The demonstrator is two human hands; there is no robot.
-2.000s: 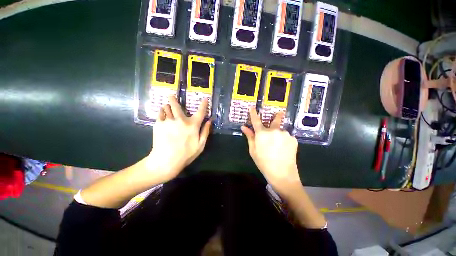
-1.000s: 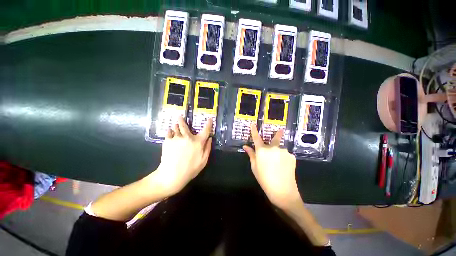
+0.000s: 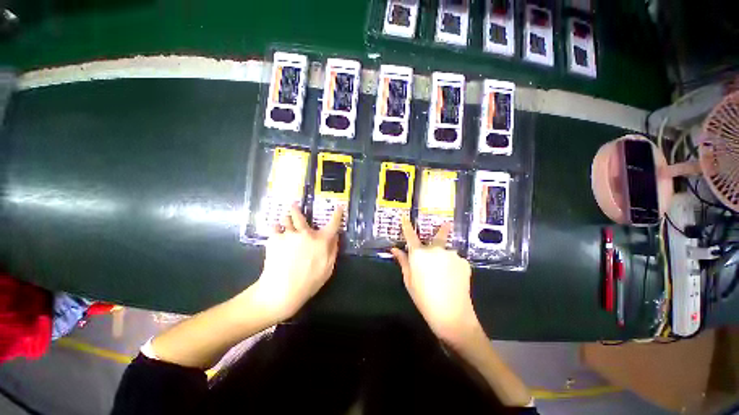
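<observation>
A clear blister tray (image 3: 365,154) holds two rows of keypad phones. The far row lies face down, showing white phone backs (image 3: 393,105). In the near row four yellow-framed keypad phones (image 3: 333,177) lie face up, and a phone back (image 3: 489,209) lies at the right end. The outer two yellow phones have bright lit screens; the middle two are dark. My left hand (image 3: 298,263) rests fingertips on the keys of the two left yellow phones. My right hand (image 3: 436,280) has fingers spread on the keys of the two right yellow phones. Neither hand grips anything.
A second tray of phone backs (image 3: 497,28) lies at the top on the green belt. At right are a smartphone (image 3: 641,181) on a pink fan base, a fan grille (image 3: 721,150), red pens (image 3: 608,271), a power strip (image 3: 687,292) and cables. A cardboard box (image 3: 648,369) is below right.
The two outer yellow phones' screens have turned from dark to bright. The view has shifted so more of the far tray and fan shows. Both hands stay on the same phones.
</observation>
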